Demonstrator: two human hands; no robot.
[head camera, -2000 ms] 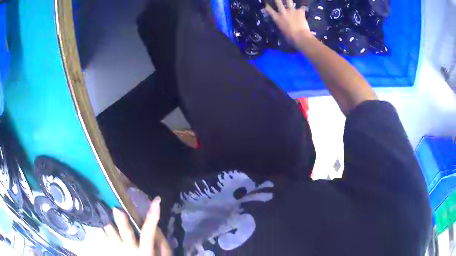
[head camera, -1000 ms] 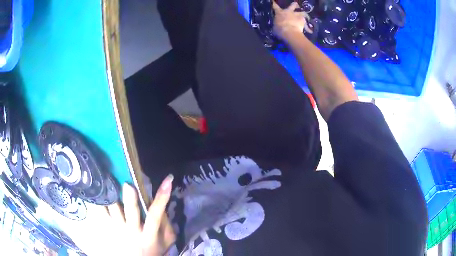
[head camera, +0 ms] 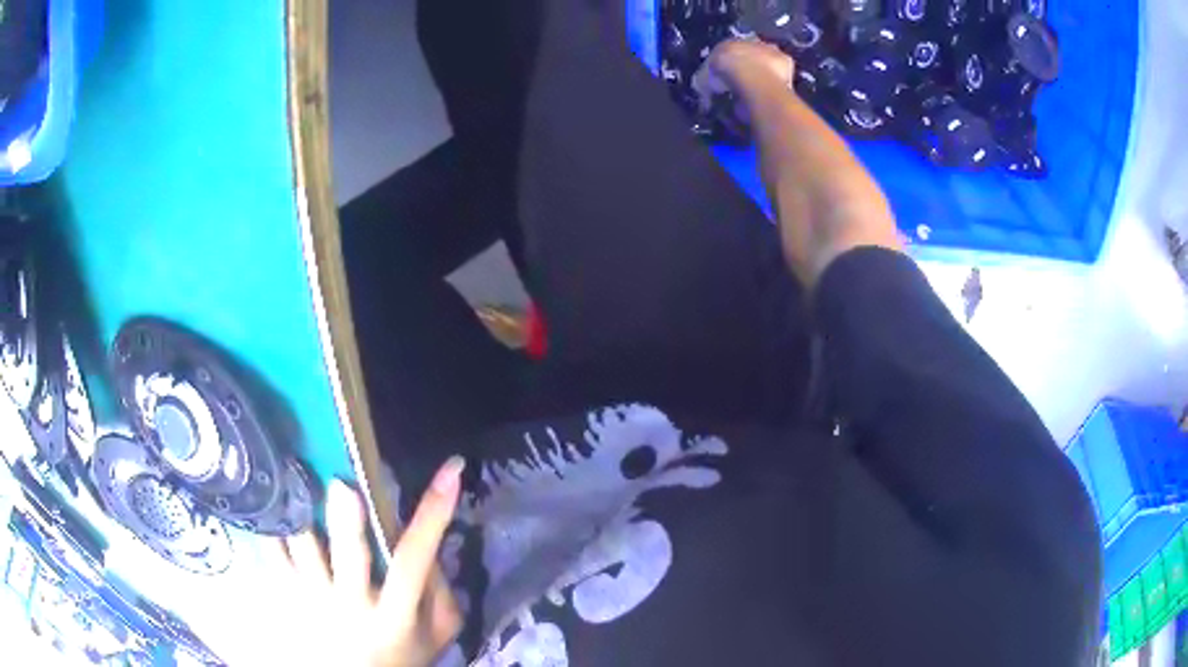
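Observation:
A blue tub at the upper right holds a pile of black round parts with pale rings. My right hand is at the pile's left side, with its fingers bent down and mostly hidden, so a grip cannot be told. My left hand lies at the bench edge at the lower left, fingers spread and empty. Beside its fingertips, black driver plates with ringed centres lie on the bench, partly overlapping.
The green bench runs down the left, with a blue tray at its upper left. More black parts lie at the far left rim. My dark-clothed legs are between bench and tub. Blue and green bins stand at the right rim.
My right hand has moved from spread over the parts to the pile's left side, its fingers now turned down. The view has shifted, showing more bench. My left hand stays at the bench edge.

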